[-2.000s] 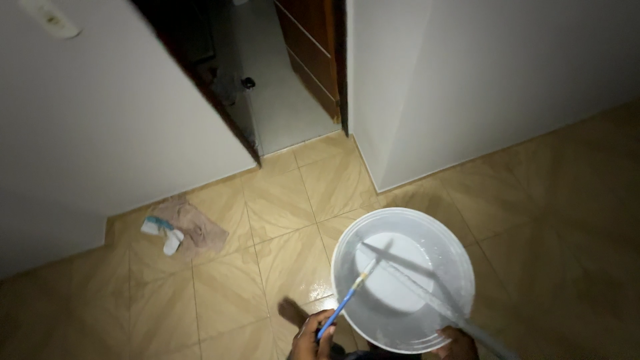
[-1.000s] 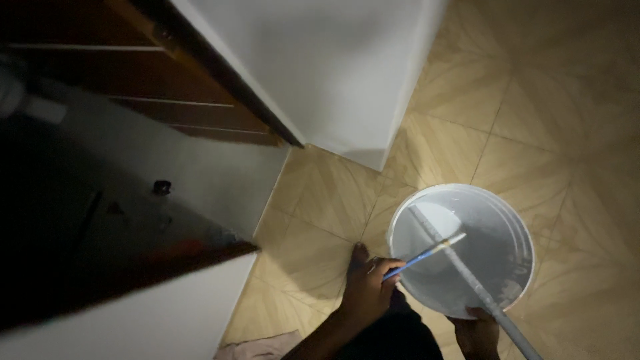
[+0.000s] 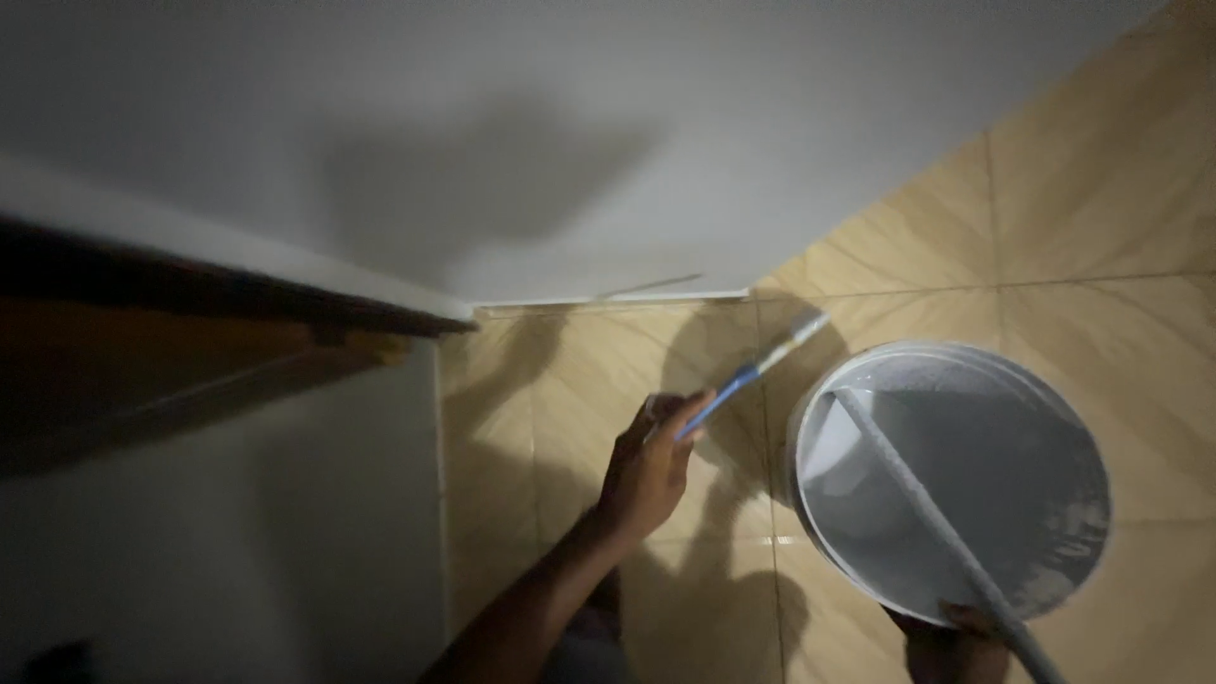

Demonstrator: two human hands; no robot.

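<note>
My left hand (image 3: 651, 470) grips the blue handle of a slim paintbrush (image 3: 736, 380), whose pale bristles point up and right, toward the wall's foot and left of the bucket. A round whitish plastic bucket (image 3: 807, 513), smeared with paint inside, is tilted toward the camera. At its near rim is my right hand (image 3: 955, 646), closed on the rim and beside a pole; some of its fingers are hidden. The long grey-white pole (image 3: 936, 513) leans across the bucket's mouth, with its upper end inside the far left rim.
A white wall (image 3: 589, 190) with a corner at the floor rises ahead. To the left are a dark wooden door (image 3: 171, 380) and a grey floor (image 3: 332, 494) beyond the doorway. Beige patterned tiles (image 3: 1092, 380) surround the bucket. Shadows fall on wall and tiles.
The view has swung and come closer to the wall corner. My left hand has moved the paintbrush from over the bucket to its left side. My right hand stays at the bucket's rim.
</note>
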